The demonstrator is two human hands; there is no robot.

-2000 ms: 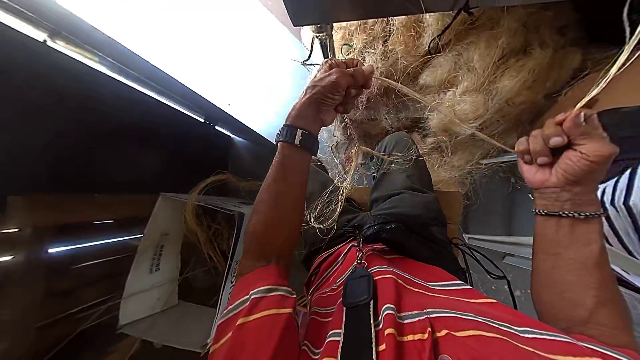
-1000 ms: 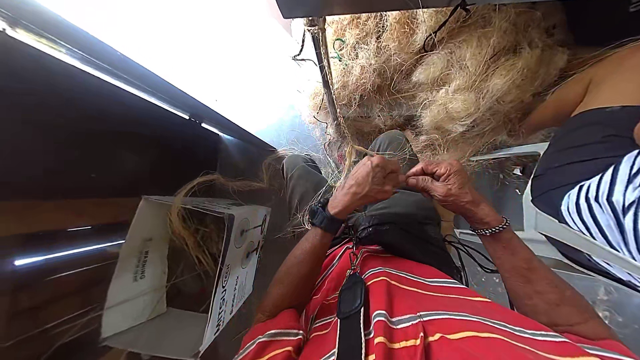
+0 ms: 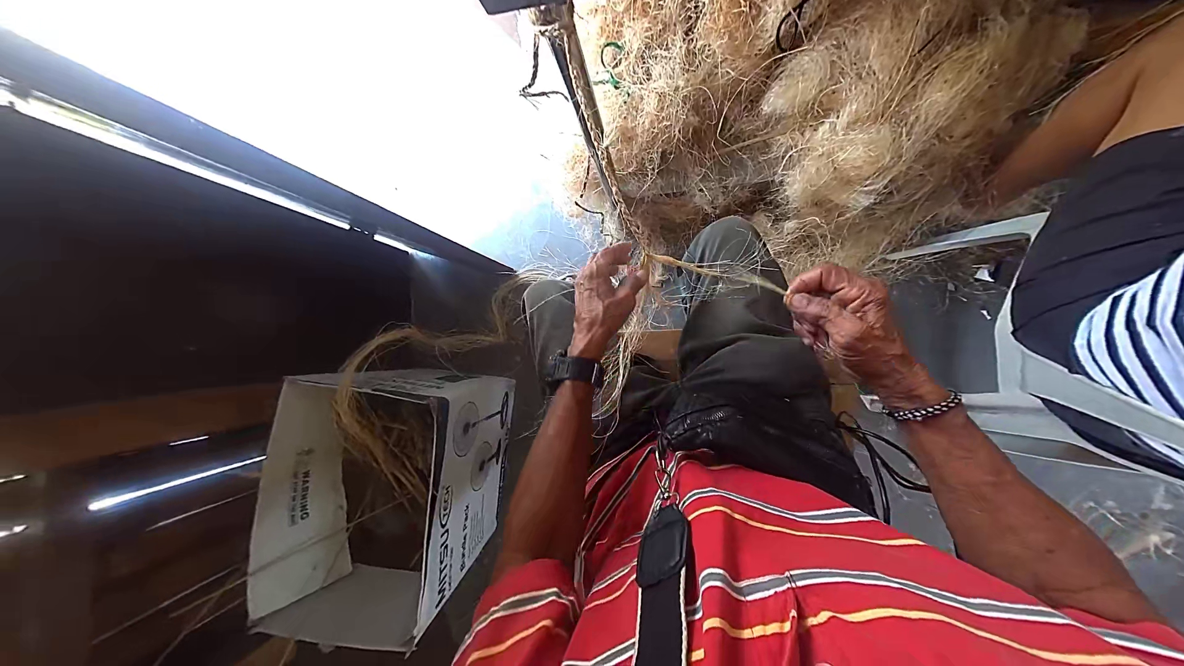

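My right hand pinches the end of a thin strand of pale plant fibre, which runs left to a knotted spot above my lap. There my left hand is raised beside the knot, its fingers bent and apart; whether it still touches fibre I cannot tell. A fibre cord comes down from the top to this spot, alongside a dark rod. Loose fibre ends hang below the knot between my knees.
A large heap of tangled fibre lies ahead. An opened cardboard box with fibre inside stands at lower left. At right, a person in a striped garment sits on a white plastic chair.
My hands were close together at the knot a second ago; my right hand has moved away to the right with the strand. Two seconds ago both hands were farther forward and wide apart.
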